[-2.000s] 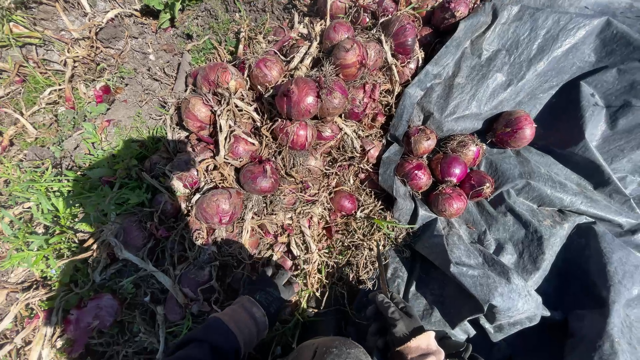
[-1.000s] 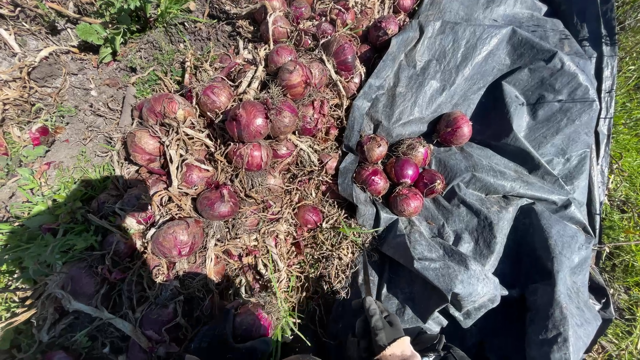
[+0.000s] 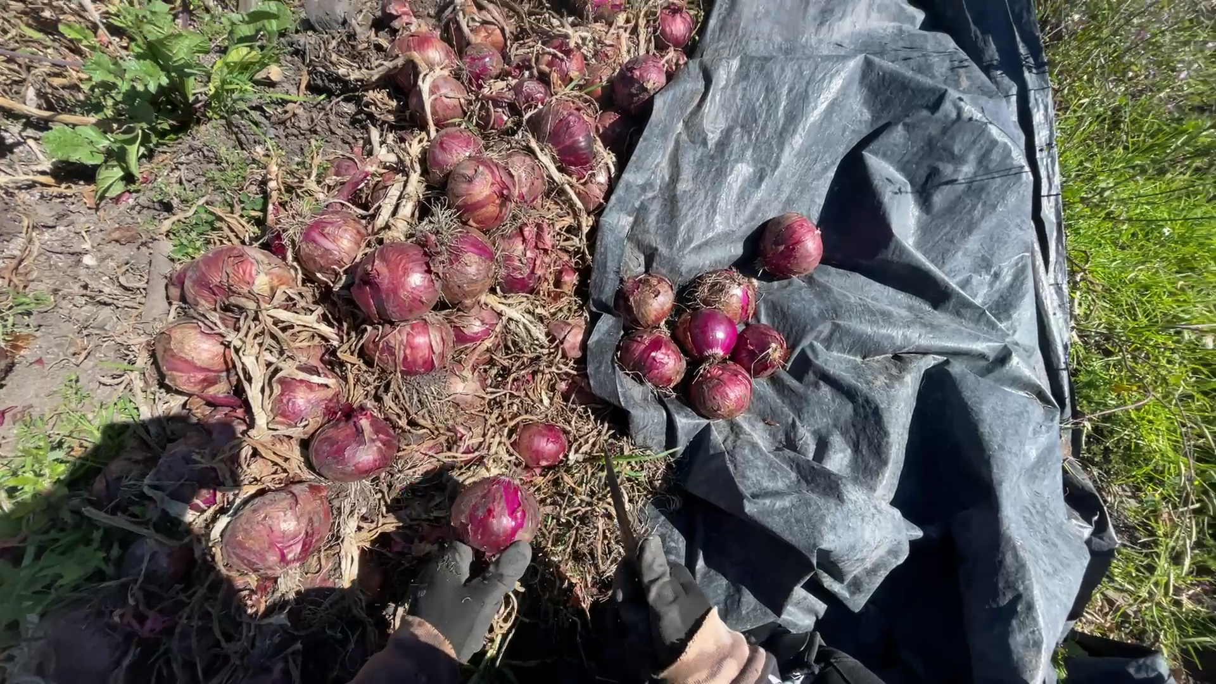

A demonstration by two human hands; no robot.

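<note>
My left hand [image 3: 465, 597], in a dark grey glove, is at the bottom with its thumb and fingertips at the lower side of a red onion [image 3: 495, 515]. Whether it bears the onion's weight cannot be told. To its right, my gloved right hand [image 3: 662, 597] is closed around a knife, whose narrow blade [image 3: 619, 505] points up and slightly left over the dry stalks. A small red onion [image 3: 541, 445] lies above the blade's left side. Several red onions [image 3: 705, 333] sit grouped on the black plastic sheet [image 3: 836, 456].
A heap of red onions with dry tops [image 3: 394, 282] covers the ground at left and centre. Green weeds [image 3: 142, 85] grow at the upper left. Grass [image 3: 1140, 275] borders the wrinkled sheet on the right. Shadow falls over the lower left.
My left hand, out of sight one second ago, is in view at an onion. My right hand still has the knife. The view has shifted toward the sheet and grass.
</note>
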